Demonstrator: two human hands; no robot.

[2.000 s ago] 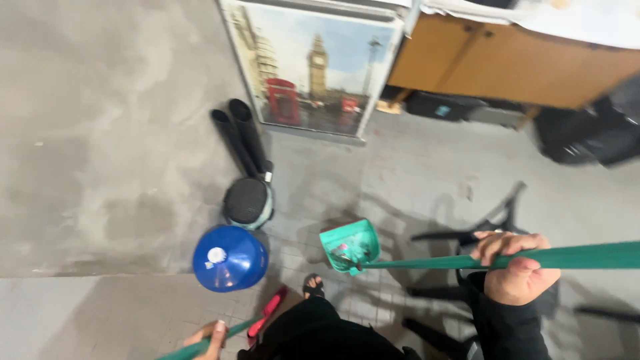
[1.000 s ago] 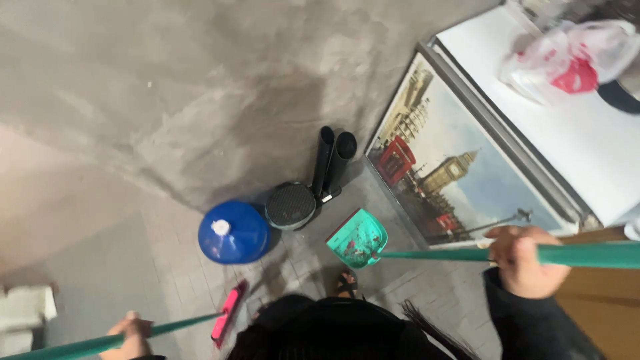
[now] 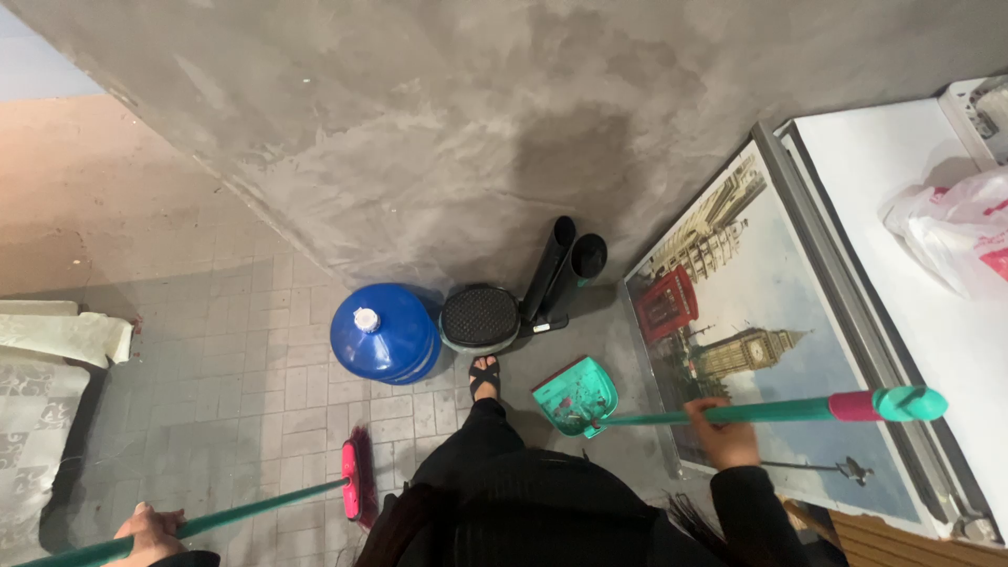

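Observation:
At the lower left, my left hand [image 3: 148, 535] is closed around the green handle of a broom [image 3: 352, 482], whose pink head with reddish bristles is at the floor beside my legs. On the right, my right hand [image 3: 723, 433] grips the green pole of a long-handled dustpan [image 3: 577, 396]; the pole ends in a pink and green grip. Bits of debris lie in the turquoise pan, which is near the floor, right of my sandalled foot [image 3: 484, 378].
A blue water jug [image 3: 386, 335], a black-lidded bin [image 3: 479, 316] and black tubes [image 3: 551, 268] stand along the grey wall [image 3: 409, 134]. At right are a picture-covered panel [image 3: 756, 346] and a white surface [image 3: 890, 205] with a plastic bag [image 3: 961, 228]. Patterned upholstery [image 3: 39, 425] is at far left.
The view has swung strongly. My right hand now shows lower on the dustpan pole, with its end grip in view. The broom head has come into fuller view, left of my legs.

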